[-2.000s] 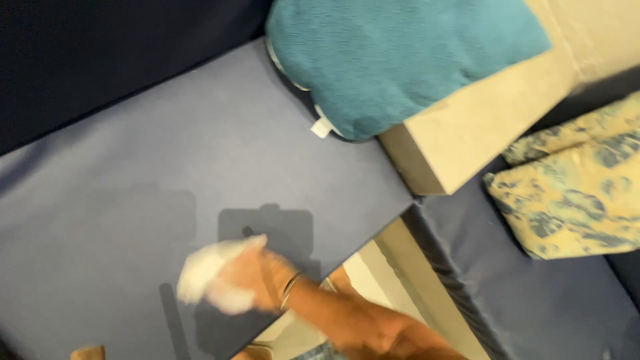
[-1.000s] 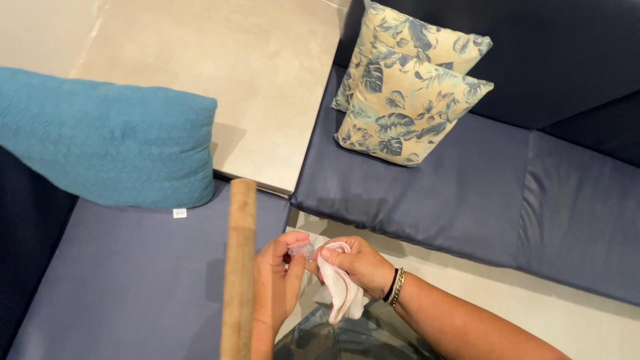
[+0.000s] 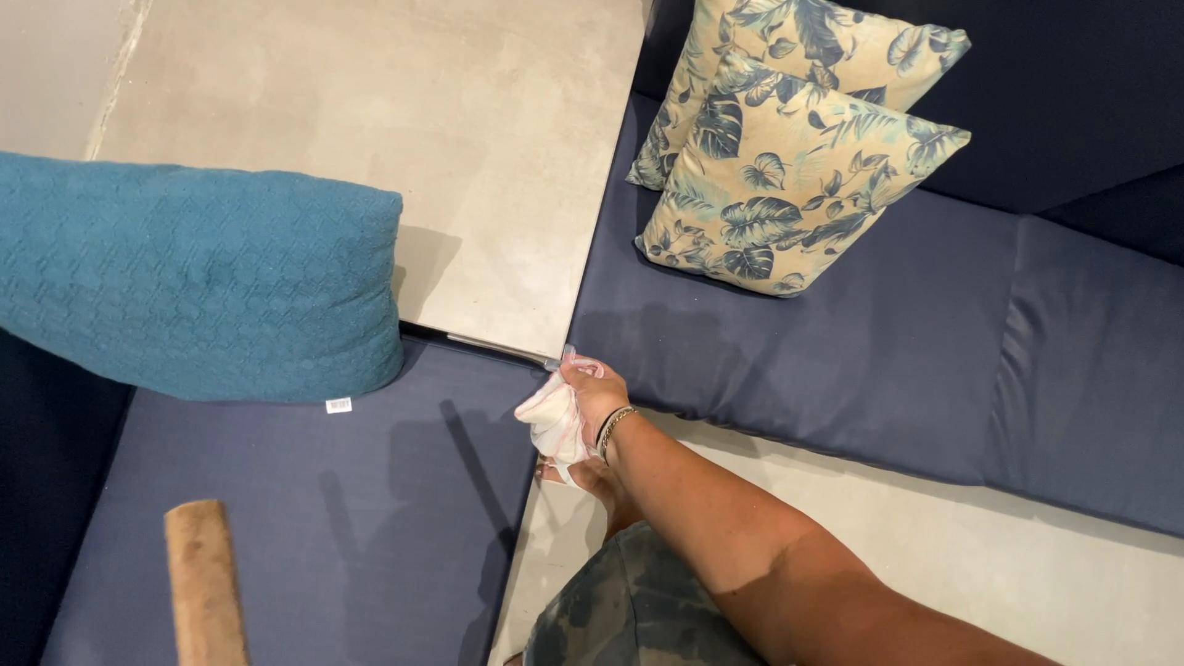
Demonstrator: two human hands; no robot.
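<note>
My right hand point(image 3: 597, 393), with a bracelet at the wrist, grips a crumpled white and pink cloth point(image 3: 555, 421) near the middle of the view. A small clear, plastic-looking piece point(image 3: 566, 357) sticks out at its fingertips, by the corner of the beige block point(image 3: 499, 231). The hand is where the two dark blue seat cushions point(image 3: 444, 518) come close together. My left hand is out of view. A teal textured pillow point(image 3: 213, 277) lies to the left, partly over the seat cushion, with a small white tag point(image 3: 339, 405).
Two leaf-patterned pillows point(image 3: 768, 185) lean on the right seat cushion point(image 3: 888, 351). A wooden pole point(image 3: 205, 583) rises at the lower left. My foot point(image 3: 587, 486) and knee in patterned shorts point(image 3: 629, 601) are below the hand, over a pale floor point(image 3: 832, 490).
The left hand, which was beside the right hand a second ago, has left the view. The right hand has moved the cloth to the block's corner. The view has shifted.
</note>
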